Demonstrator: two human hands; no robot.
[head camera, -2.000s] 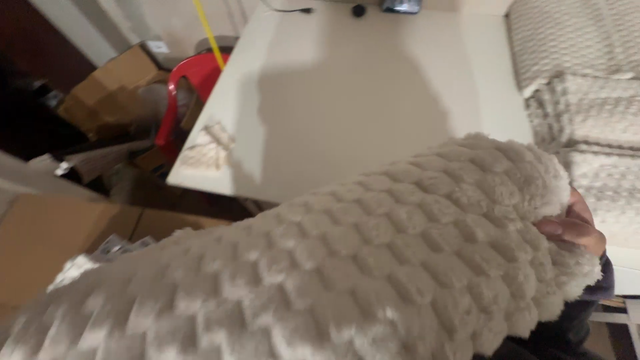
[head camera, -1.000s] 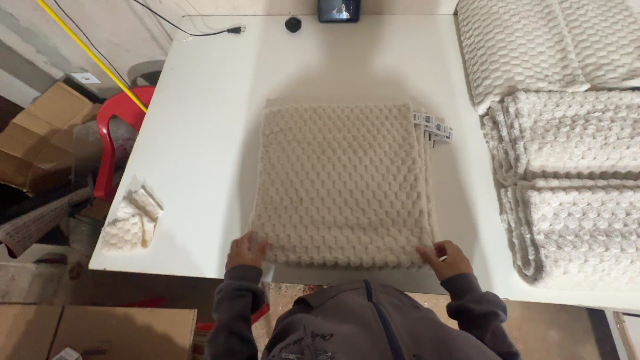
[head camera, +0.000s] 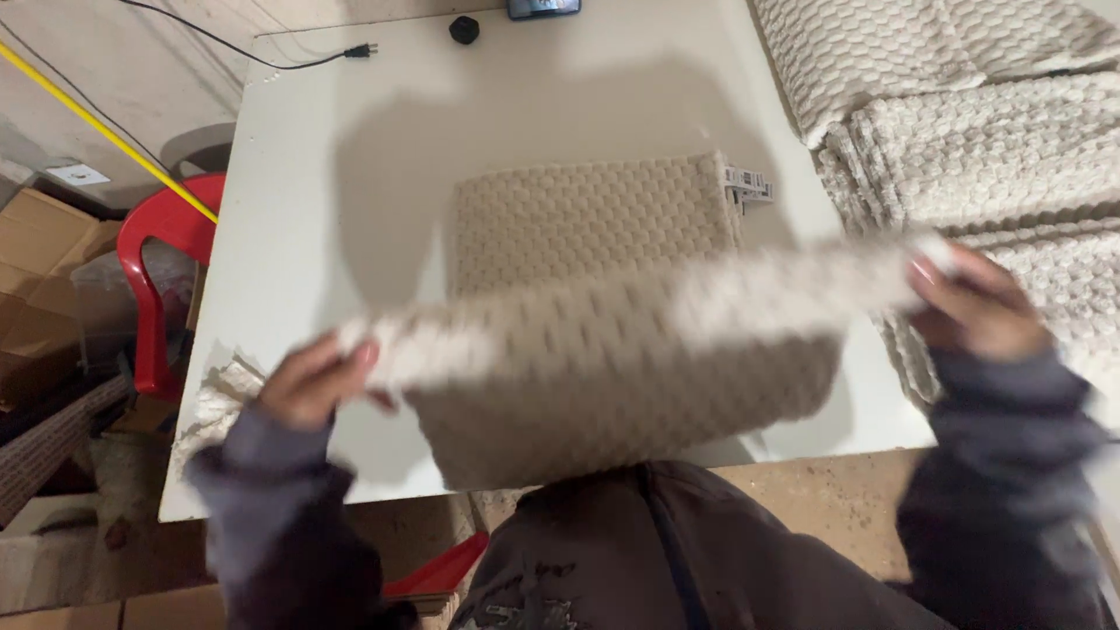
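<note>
A cream textured plush fabric piece (head camera: 604, 350) hangs blurred between my two hands above the front of the white table (head camera: 297, 166). Pinched in my left hand (head camera: 319, 376) is its left upper corner; the right upper corner is in my right hand (head camera: 980, 297). Behind and partly under it, a folded piece of the same fabric (head camera: 595, 214) lies flat, with white printed labels (head camera: 748, 185) at its upper right corner. Whether the held piece is joined to the one lying down cannot be told.
Folded plush pieces (head camera: 989, 157) are piled at the right. Small fabric scraps (head camera: 219, 402) lie at the left table edge, beside a red plastic chair (head camera: 144, 289) and cardboard boxes (head camera: 44, 262). A plug cable (head camera: 306, 66), a black object (head camera: 464, 30) and a phone-like device (head camera: 544, 7) are at the back.
One second ago both hands were at the near corners of the fabric lying on the table. Now they are raised and farther apart, with fabric stretched between them.
</note>
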